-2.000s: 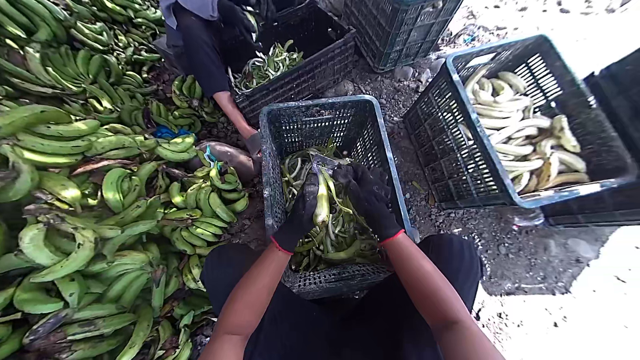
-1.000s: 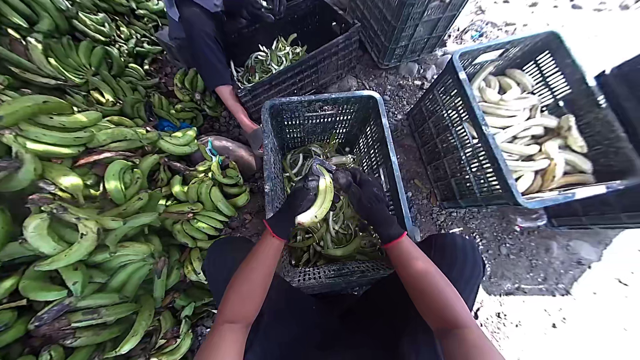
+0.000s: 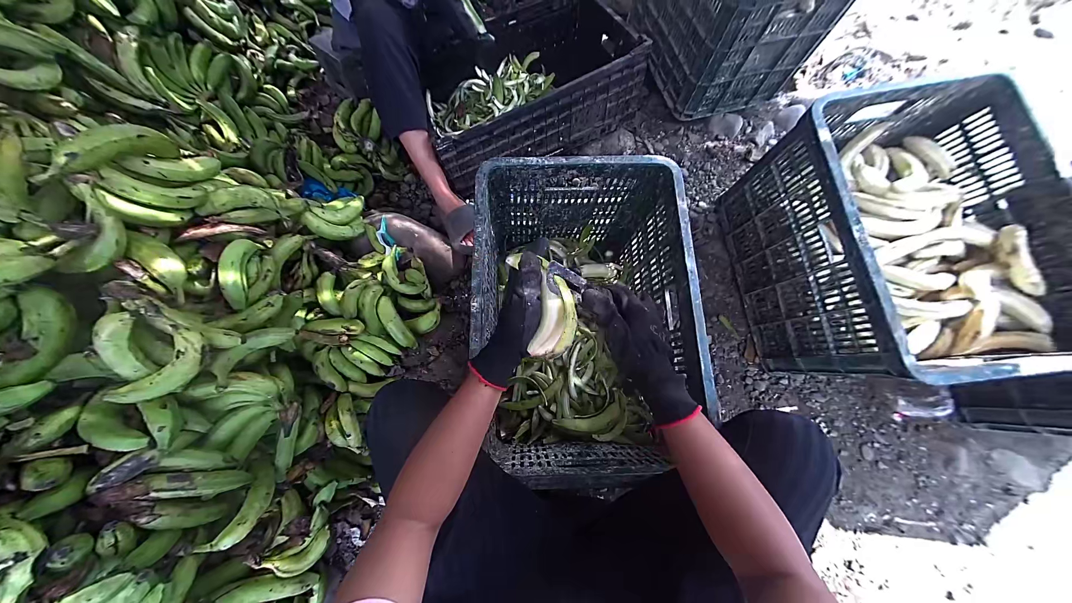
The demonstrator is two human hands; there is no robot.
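Observation:
My left hand (image 3: 517,314), in a black glove with a red cuff, grips a partly peeled green plantain (image 3: 553,316) above a black plastic crate (image 3: 695,310). Pale flesh shows beside a strip of green skin. My right hand (image 3: 641,347), gloved alike, is closed around a small tool, probably a knife, whose dark blade (image 3: 568,272) touches the plantain's upper part; its handle is hidden in the glove. Green plantain peels (image 3: 569,389) lie in the crate under both hands.
Unpeeled green plantains (image 3: 167,360) are heaped at left. A crate (image 3: 825,209) at right holds peeled plantains (image 3: 921,276). Ahead, a person's leg (image 3: 427,163) is beside a crate (image 3: 544,126) with peels (image 3: 494,92). Another crate (image 3: 729,63) stands behind on gravel.
The plantain has turned in my left hand, and a strip of skin now stands away from its pale flesh. My right hand has moved slightly away from the fruit.

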